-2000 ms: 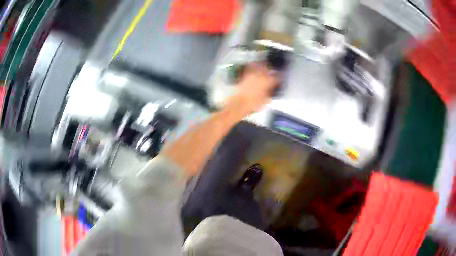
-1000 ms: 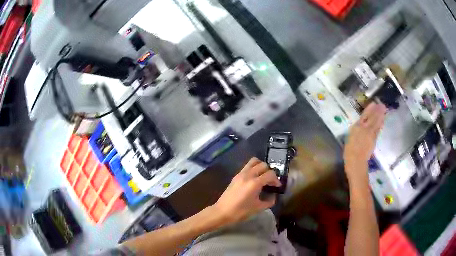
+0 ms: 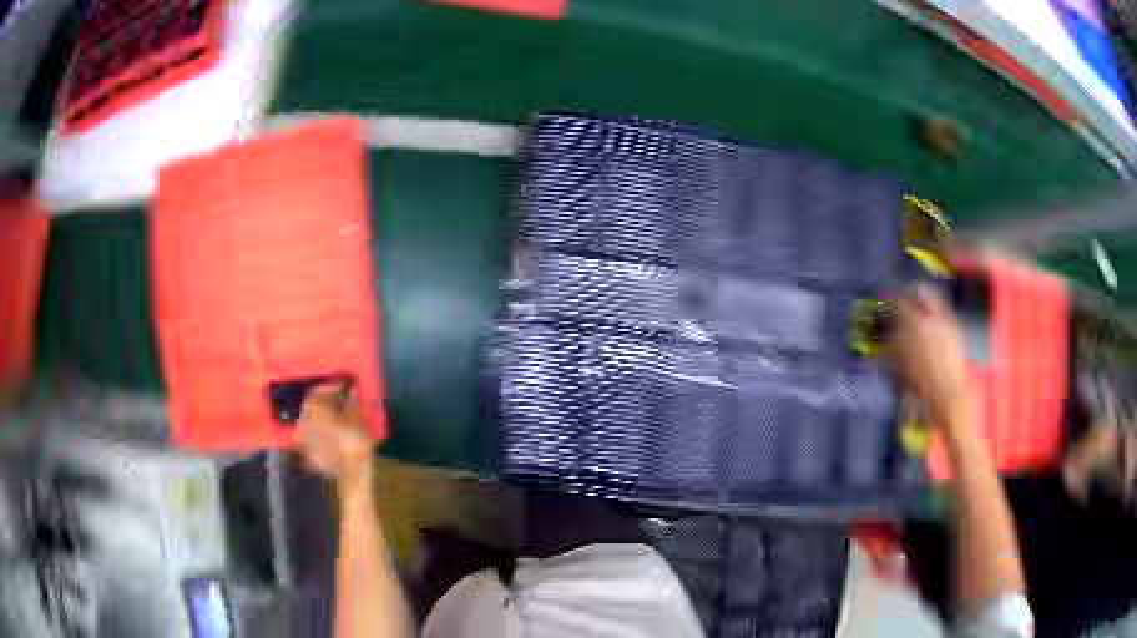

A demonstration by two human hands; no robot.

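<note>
The picture is blurred. A red tray point(image 3: 268, 274) lies on the green bench at the left. My left hand point(image 3: 337, 430) is at its near right corner, with its fingers on a dark phone-like unit point(image 3: 291, 399). A large ribbed black tray point(image 3: 711, 312) lies in the middle. My right hand point(image 3: 925, 337) is at its right edge, beside a small yellow-edged dark piece point(image 3: 867, 327). Blur hides whether the fingers grip this piece.
Another red tray point(image 3: 1029, 361) is at the right, beyond my right hand. A filled red tray point(image 3: 143, 56) is on a white board at the far left. Part of a white machine point(image 3: 112, 536) shows at the lower left. More black trays point(image 3: 779, 580) are below the bench edge.
The view has turned from the machines to the green bench. The unit in my left hand is now at the red tray. My right hand has left the machine and is at the black tray.
</note>
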